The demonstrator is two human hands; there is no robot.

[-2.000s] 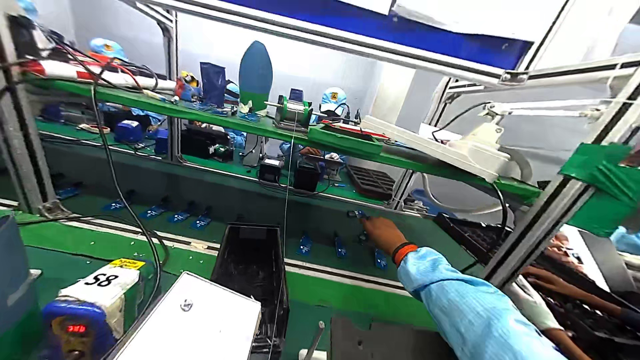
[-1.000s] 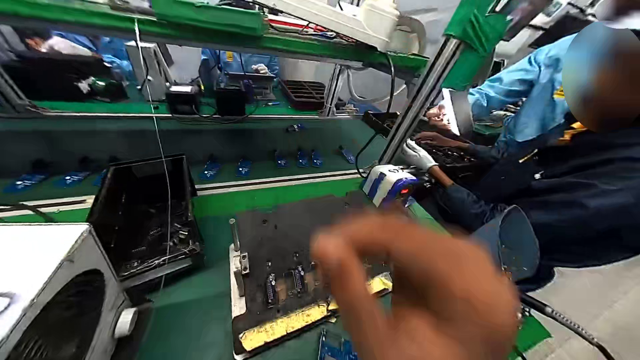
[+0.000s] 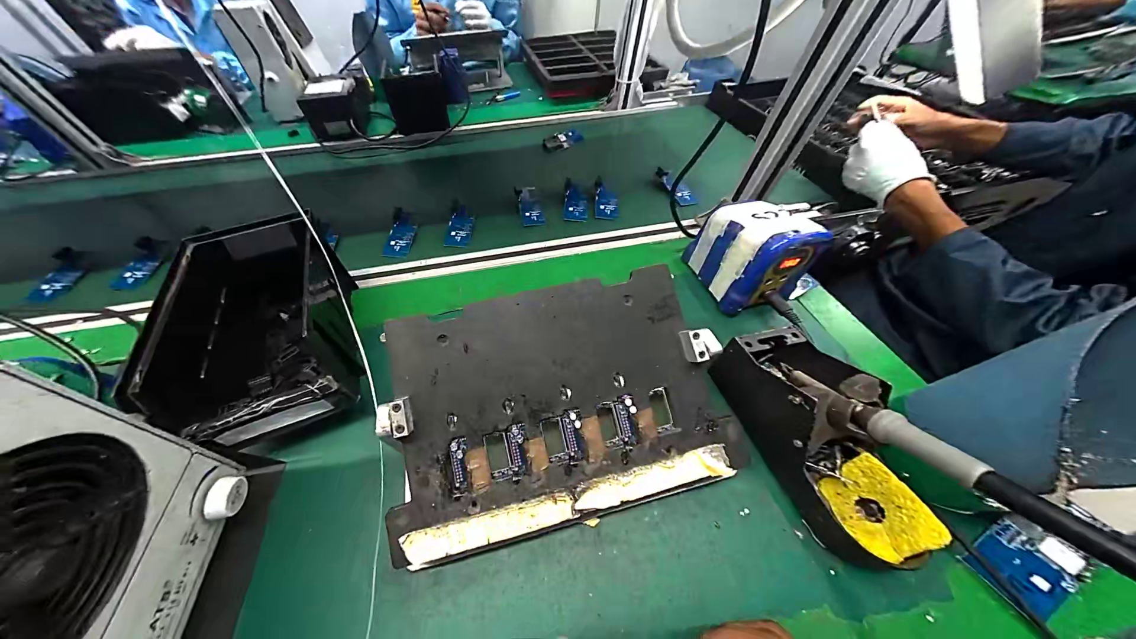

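Only a sliver of my right hand (image 3: 745,630) shows at the bottom edge; its fingers and anything in them are hidden. My left hand is out of view. Above that sliver, a black fixture plate (image 3: 532,346) lies on the green mat, with several small blue circuit boards (image 3: 572,437) standing in its slots and a worn yellowish strip along its front. To the right, a soldering iron (image 3: 923,444) rests in its black holder, over a yellow sponge (image 3: 874,510). A blue soldering station (image 3: 759,253) stands behind it.
A black bin (image 3: 240,328) and a fan unit (image 3: 71,497) stand left. Blue boards (image 3: 459,226) lie along the strip behind the rail. More boards (image 3: 1029,564) lie lower right. At the right, a co-worker's gloved hand (image 3: 887,160) is near a black tray; a metal post (image 3: 808,98) stands between.
My right hand, reaching to the boards behind the rail two seconds ago and blurred over the mat one second ago, has dropped to the bottom edge. The view has swung right and down.
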